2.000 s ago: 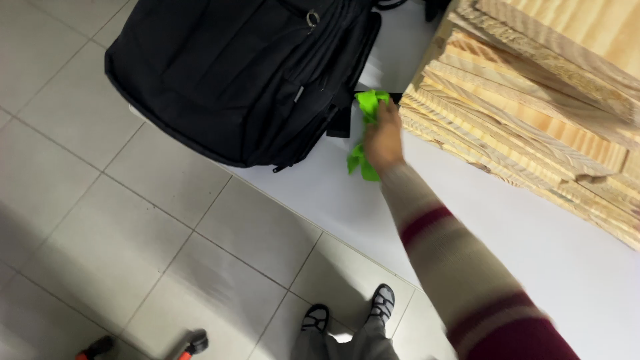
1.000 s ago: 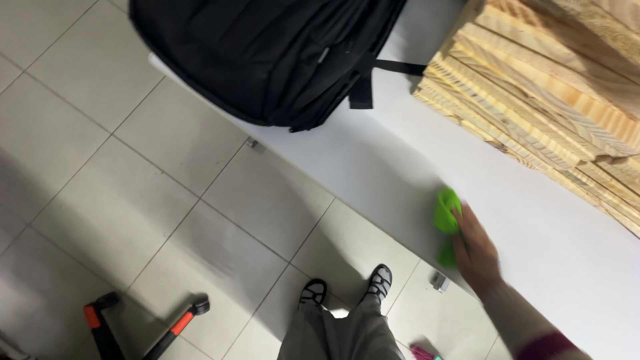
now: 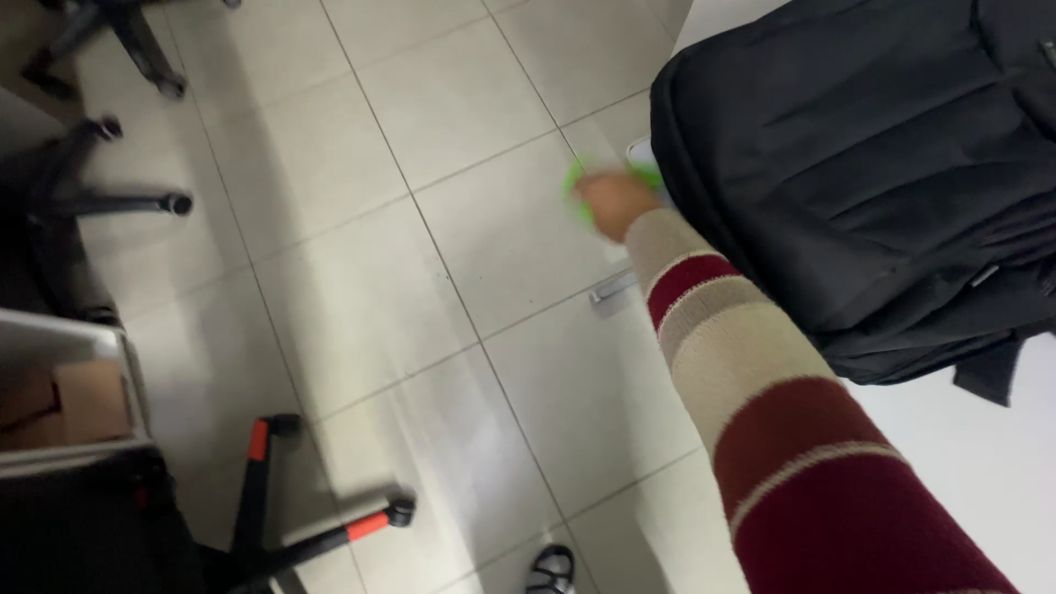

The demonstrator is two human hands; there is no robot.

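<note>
My right hand (image 3: 615, 205), blurred and below a striped knitted sleeve, is closed on a bright green cloth (image 3: 580, 191). Parts of the cloth show on both sides of the fingers. The hand is at the left edge of a black backpack (image 3: 858, 181), by the edge of the white table (image 3: 932, 437) that bears the bag. Whether the cloth touches the table there I cannot tell. My left hand is out of view.
Wheeled chair bases with black and orange legs (image 3: 367, 525) stand on the tiled floor (image 3: 346, 330) at left. A light-coloured bin (image 3: 62, 326) holds brown cardboard-like pieces (image 3: 92, 400). A metal bracket (image 3: 612, 287) juts from under the table. One sandalled foot (image 3: 551, 569) shows below.
My right hand, with the green cloth, has moved from the table's front edge near the wood boards to the far side of the backpack. The view has swung left, and the boards are out of sight.
</note>
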